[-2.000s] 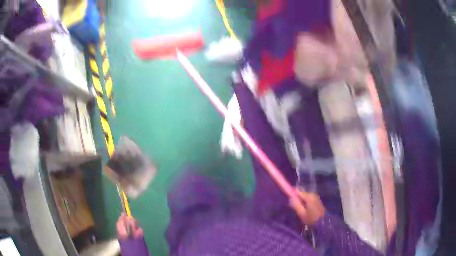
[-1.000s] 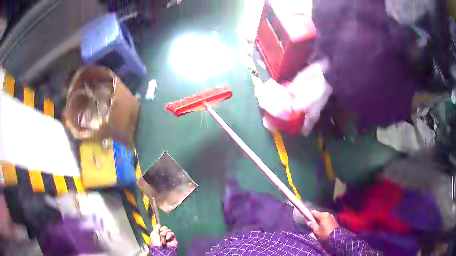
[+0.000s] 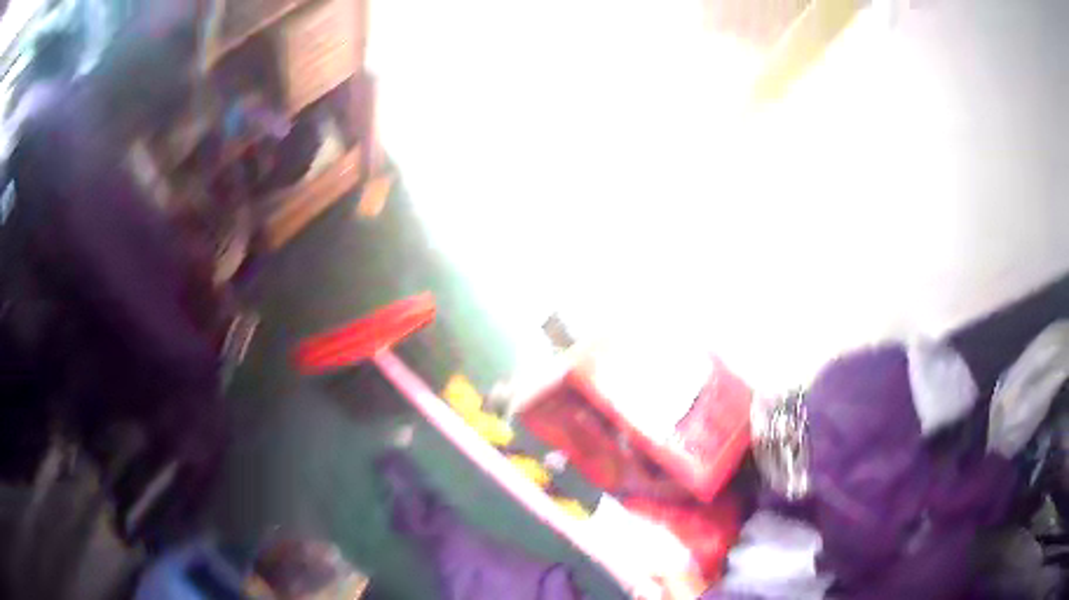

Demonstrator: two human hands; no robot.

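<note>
The broom (image 3: 469, 440) lies slanting across the view, its red head (image 3: 366, 334) on the green floor at centre left. Its pink handle runs down to the bottom edge. My right hand (image 3: 671, 586) shows only as a blurred, washed-out patch around the handle at the bottom edge, largely cut off. My left hand and the dustpan are out of view. A purple sleeve or cloth (image 3: 492, 563) shows at bottom centre.
A red crate-like container (image 3: 633, 440) stands right of the handle, with white material beside it. Purple and white fabric (image 3: 879, 469) is heaped at right. Dark purple fabric (image 3: 129, 270) is at left, near a wooden shelf (image 3: 311, 193). Blue and brown items show at bottom left. Strong glare hides the upper middle.
The view has swung to the right. The broom head shows further left and lower. The dustpan and my left hand have left the picture, and the red container shows lower down.
</note>
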